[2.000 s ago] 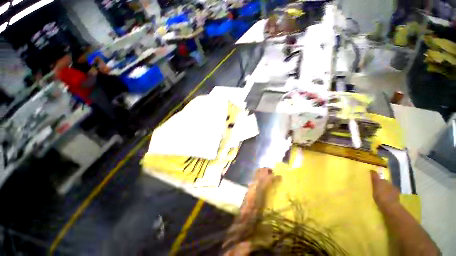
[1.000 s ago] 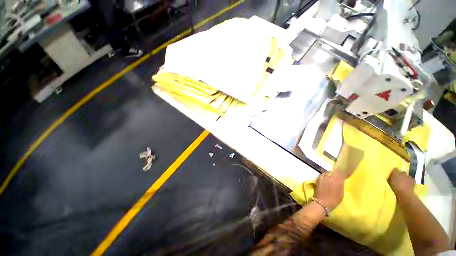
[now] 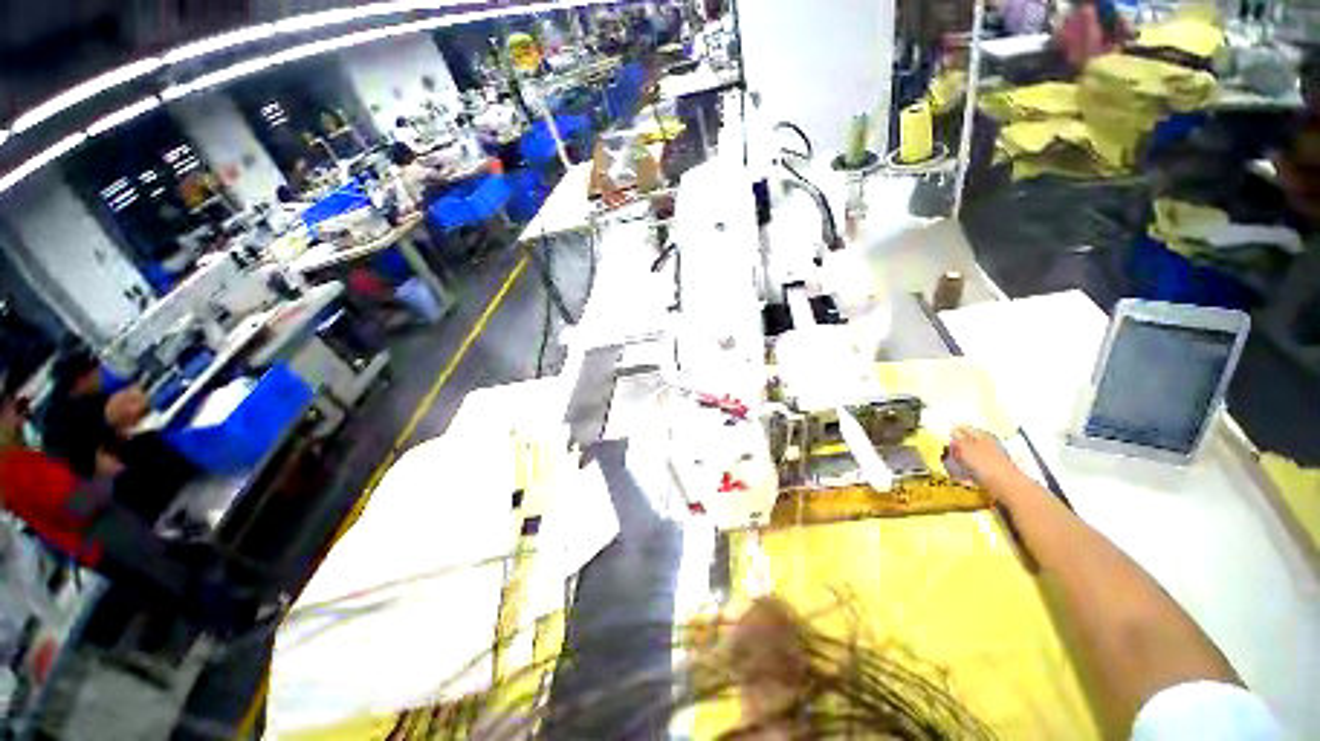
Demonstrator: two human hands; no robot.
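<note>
A yellow panel (image 3: 898, 594) lies flat in front of the sewing machine head (image 3: 720, 471), its far edge at the brown-gold bar (image 3: 876, 500). The metal clamp assembly (image 3: 854, 434) sits behind the bar. My right hand (image 3: 977, 460) is at the right end of the clamp, fingers bent; whether it grips anything is unclear. My left hand (image 3: 767, 644) is low over the panel's left part, blurred and mostly hidden by hair strands. A smaller yellow piece (image 3: 948, 388) lies behind the clamp.
White-backed pieces (image 3: 420, 565) are stacked left of the dark plate (image 3: 625, 579). A touchscreen (image 3: 1162, 379) stands on the right table. Thread cones (image 3: 915, 133) and a small brown spool (image 3: 948, 290) are behind. A person in red (image 3: 44, 500) is at far left.
The view has swung up and right. My right hand has moved from the panel to the clamp's right end. My left hand no longer holds up a visible fold; the panel lies flatter.
</note>
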